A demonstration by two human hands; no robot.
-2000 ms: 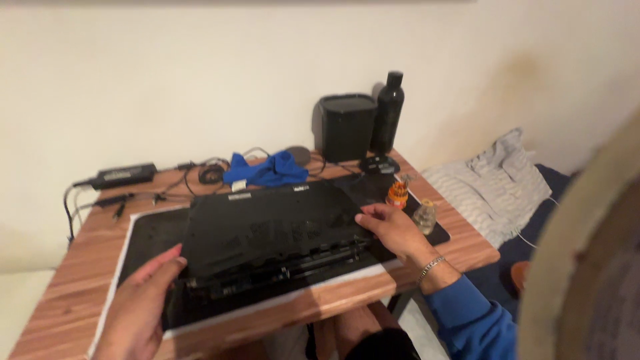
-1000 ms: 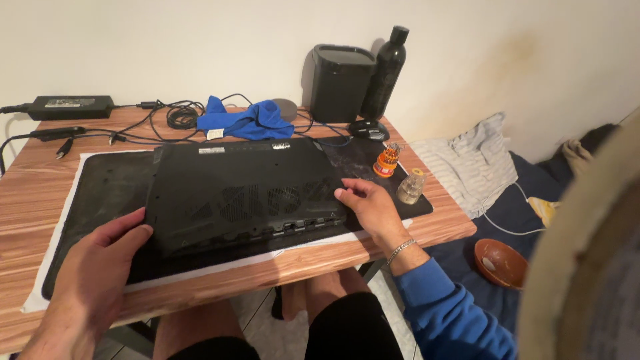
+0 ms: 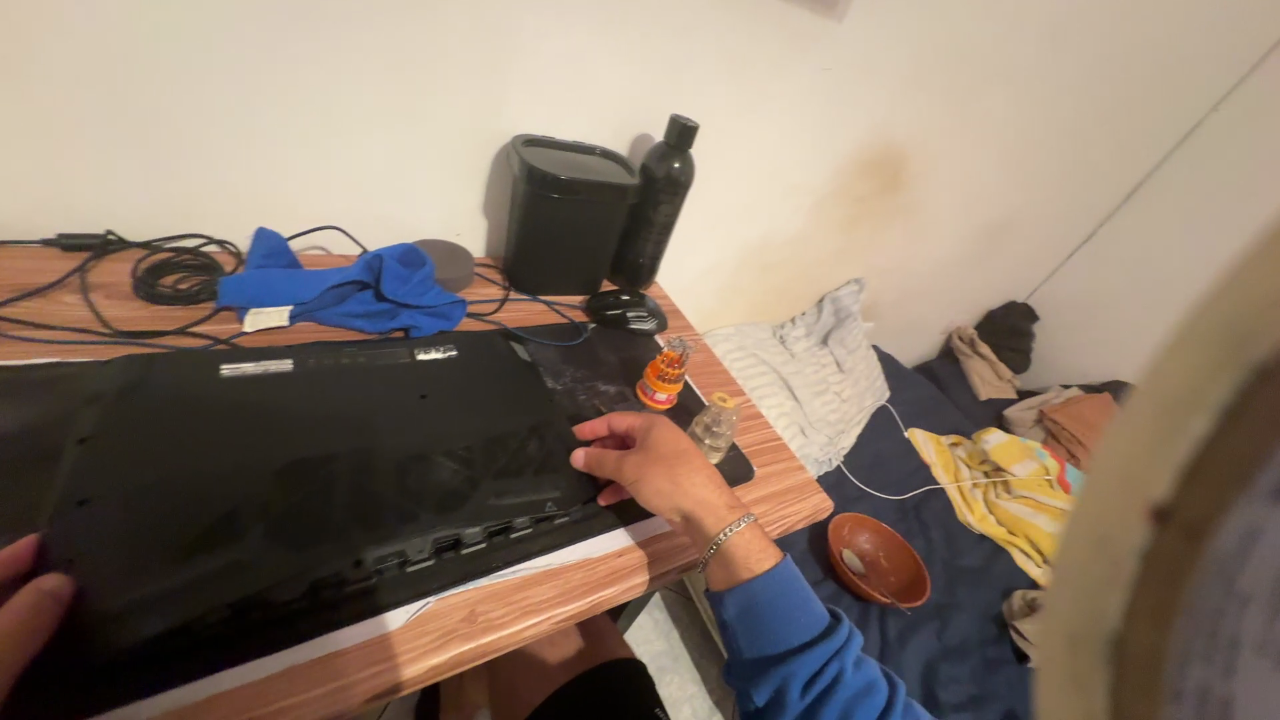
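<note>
A black laptop (image 3: 330, 450) lies with its underside up on a dark desk mat (image 3: 600, 370). My right hand (image 3: 650, 465) grips its right edge between thumb and fingers. At the laptop's left edge is my left hand (image 3: 30, 610), cut off by the frame, its fingertips against the casing. Just beyond my right hand stand an orange screwdriver-bit holder (image 3: 661, 378) full of bits and a small clear container (image 3: 714, 428) with a yellowish top. Port openings show along the laptop's near edge.
Behind the laptop lie a blue cloth (image 3: 350, 285), coiled black cables (image 3: 180, 272) and a computer mouse (image 3: 626, 311). A black bin (image 3: 568, 215) and a black bottle (image 3: 657, 205) stand by the wall. Right of the desk, a brown bowl (image 3: 878, 560) rests on dark blue bedding (image 3: 870, 640).
The view has swung right and closer. Both hands remain at the laptop's sides. The laptop's near edge looked raised two seconds ago and now sits lower.
</note>
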